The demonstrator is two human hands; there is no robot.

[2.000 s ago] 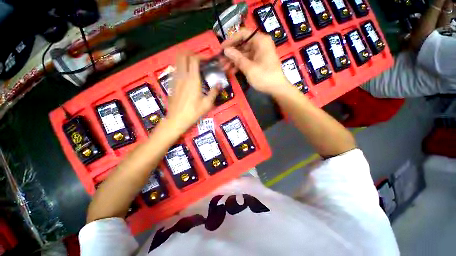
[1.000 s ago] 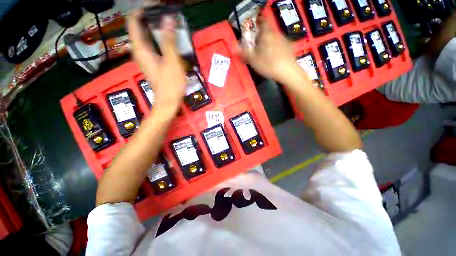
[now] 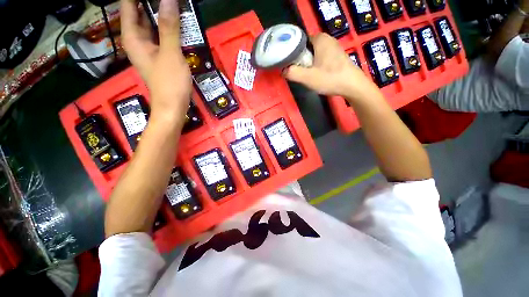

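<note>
My left hand [image 3: 159, 61] holds a black electronic unit [image 3: 190, 29] with a white label and gold dot, raised over the back edge of the near red-orange tray [image 3: 272, 96]. My right hand [image 3: 330, 66] grips a handheld scanner [image 3: 281, 45] with a pale rounded head, above the tray's right back corner. A white barcode sticker [image 3: 245, 71] lies in the empty pocket between them. Another sticker [image 3: 244, 127] lies on the middle rib. Several labelled units sit in the pockets. The far-left unit [image 3: 98, 142] shows gold print and has a thin black cable at its top.
A second red-orange tray [image 3: 420, 87] with several units lies to the right. Another person's arm and sleeve [image 3: 484, 87] are at the right edge. A second scanner-like device [image 3: 87, 52] lies at the back left. Wrinkled clear film [image 3: 43, 223] lies on the left bench edge.
My right hand has picked up the scanner from the bench back and brought it over the tray. My left hand has taken a unit out of its pocket and lifted it back and left.
</note>
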